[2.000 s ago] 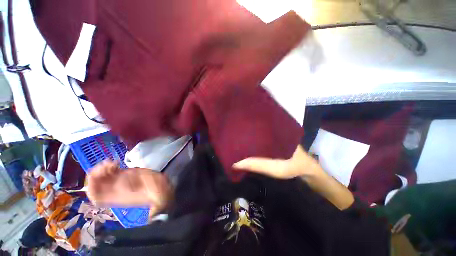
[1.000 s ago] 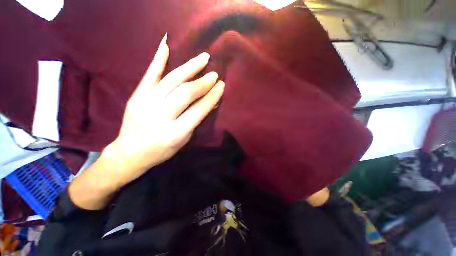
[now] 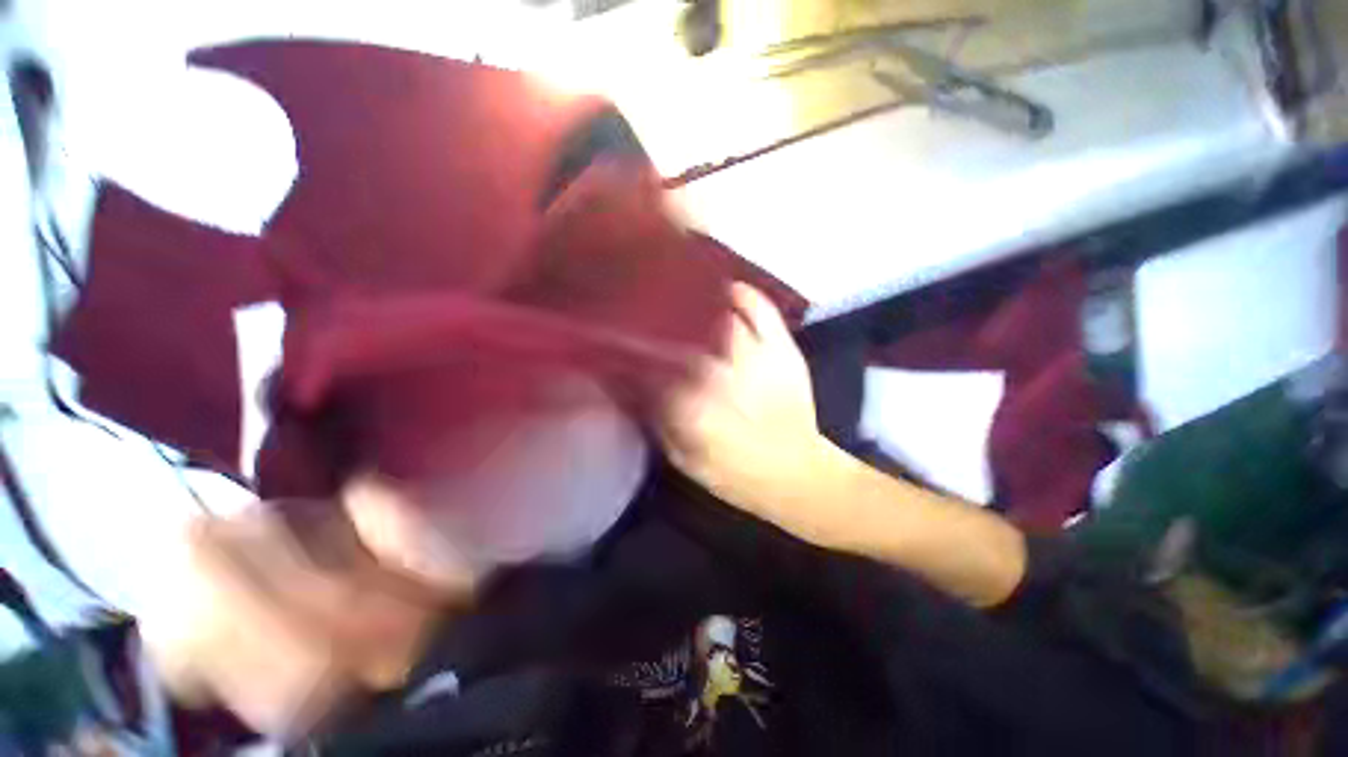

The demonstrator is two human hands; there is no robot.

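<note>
The maroon garment panel [image 3: 414, 178] lies over the machine table, its near part lifted and folded towards me. A white cloth piece [image 3: 569, 473] shows under the raised maroon edge, blurred. A small white patch [image 3: 259, 377] lies on the panel at left. My right hand [image 3: 739, 399] grips the panel's near right edge. My left hand [image 3: 296, 592] is strongly blurred at lower left, near the white piece; whether it holds cloth cannot be told.
Slim metal snips [image 3: 968, 96] lie on the table at upper right. Below the table edge at right hang maroon pieces [image 3: 1042, 399] and a white piece [image 3: 931, 429]. Dark green cloth [image 3: 1227, 481] is at far right.
My left hand has come off the panel and moved down and left. My right hand has come up onto the cloth edge. The panel's near part is now folded up, showing the white piece.
</note>
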